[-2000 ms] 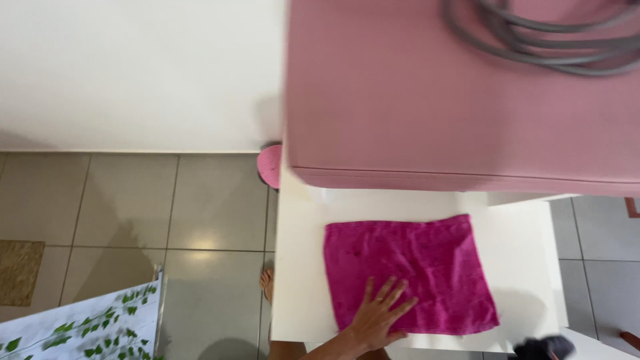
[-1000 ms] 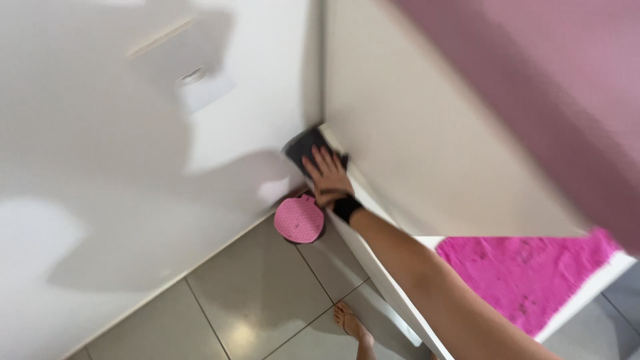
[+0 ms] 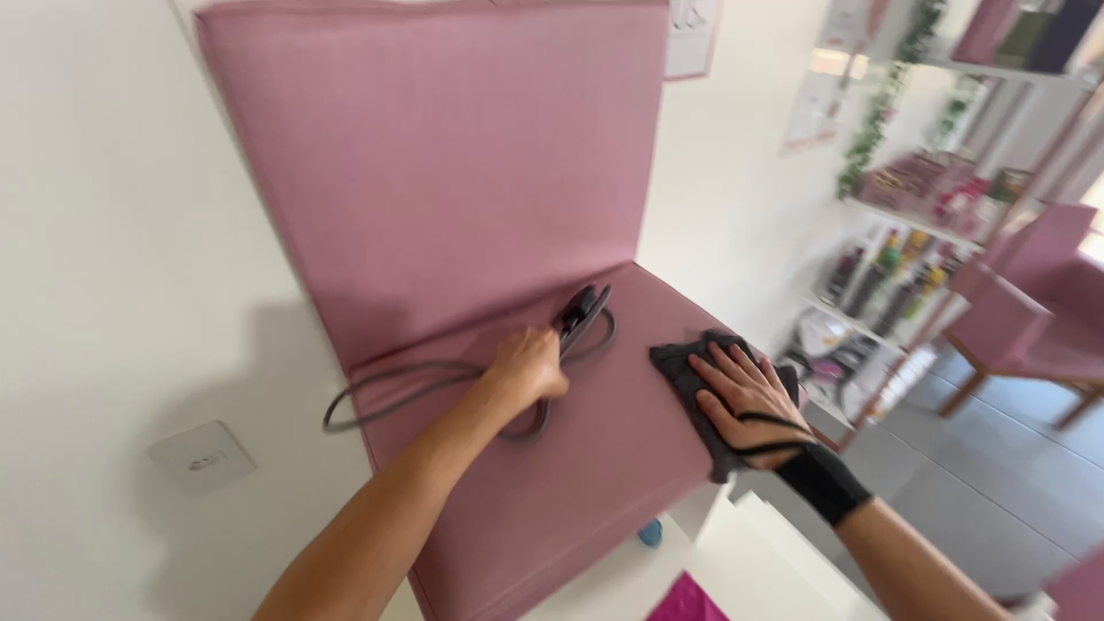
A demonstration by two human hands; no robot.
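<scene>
A pink upholstered seat (image 3: 569, 509) with a tall pink backrest (image 3: 448, 172) fills the middle of the view. Over the seat, my left hand (image 3: 528, 366) grips a bundled grey cable (image 3: 589, 323); one loop hangs past the seat's left edge and a black part shows near the backrest. At the seat's right edge, my right hand (image 3: 746, 401) lies flat with fingers spread on a dark grey cloth (image 3: 690, 388), pressing it to the upholstery. A black band is around my right wrist. Below, a corner of a magenta cloth (image 3: 686, 599) shows on a white surface.
A wall socket (image 3: 203, 457) is on the white wall at left. White shelves (image 3: 914, 224) with bottles, boxes and hanging greenery stand at right, near a pink armchair (image 3: 1026, 319) on the tiled floor. A small blue object (image 3: 651, 533) lies under the seat's front edge.
The view has swung up to the pink seat. The dark cloth, earlier under a hand at the wall corner, is now on the seat under my right hand. My left hand has taken hold of the cable.
</scene>
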